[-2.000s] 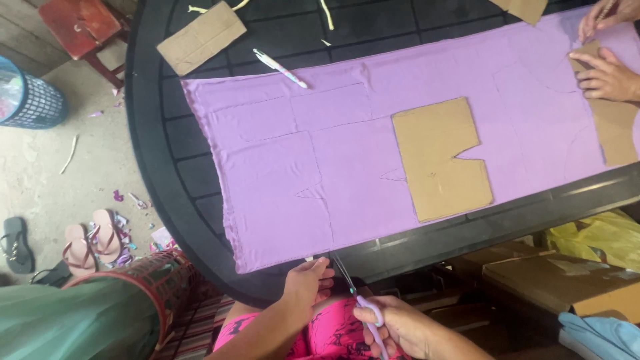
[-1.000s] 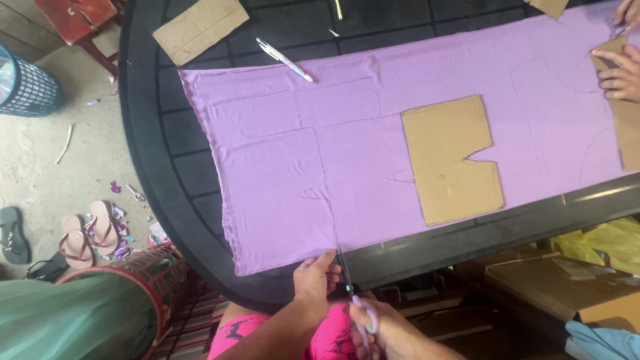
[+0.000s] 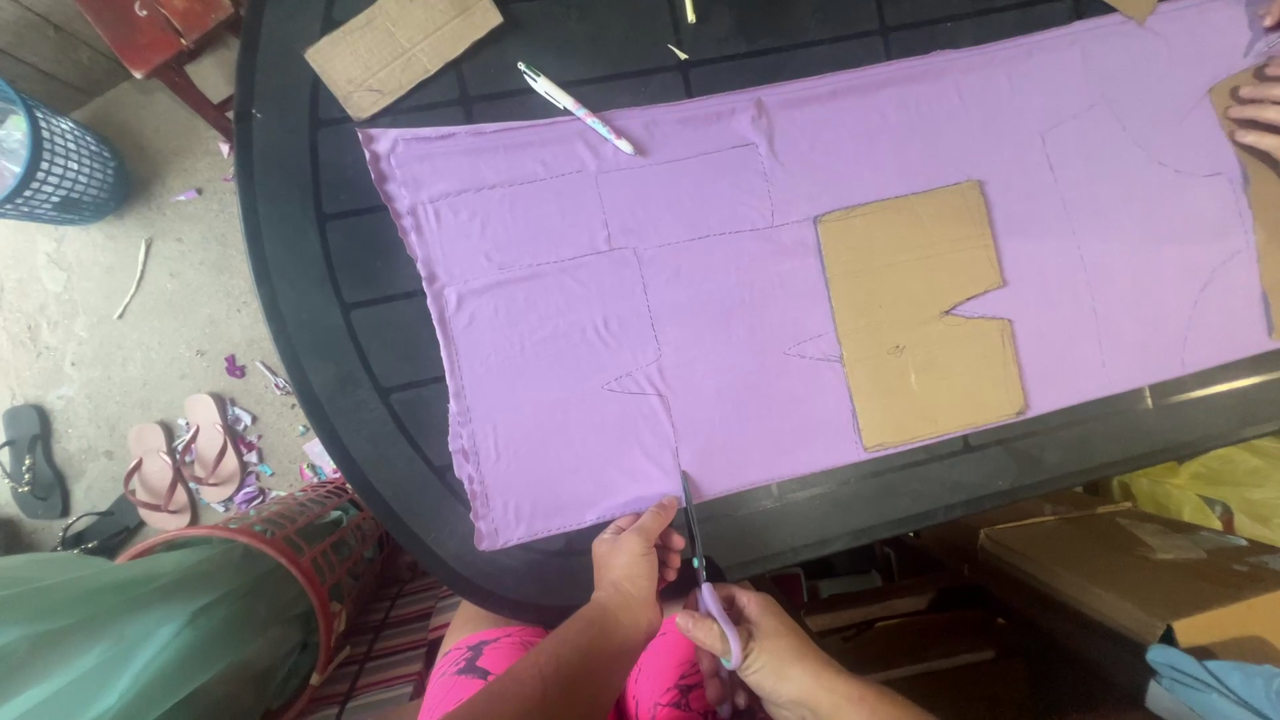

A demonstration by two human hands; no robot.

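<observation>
Purple fabric (image 3: 740, 300) with dashed pen outlines lies spread over the black table. My left hand (image 3: 640, 550) pinches its lower edge between thumb and fingers. In my right hand (image 3: 755, 650) are scissors (image 3: 698, 560) with lilac handles; their blades are at the fabric's lower edge, along a drawn line, just right of my left fingers. How far the blades are apart is hard to tell. A notched cardboard pattern piece (image 3: 920, 320) rests on the fabric to the right. A white multicolour pen (image 3: 578, 108) lies across the fabric's top edge.
Another person's hand (image 3: 1258, 110) is on a cardboard piece (image 3: 1235, 130) at the far right. A cardboard rectangle (image 3: 400, 50) lies at the table's top left. Below the table are a red basket (image 3: 330, 580) with green cloth, sandals (image 3: 210, 450) and cardboard boxes (image 3: 1080, 560). A blue basket (image 3: 70, 160) stands left.
The scissors have moved up from the fabric's edge and their blades now reach in along the drawn line. My left hand stays at the edge, close beside them.
</observation>
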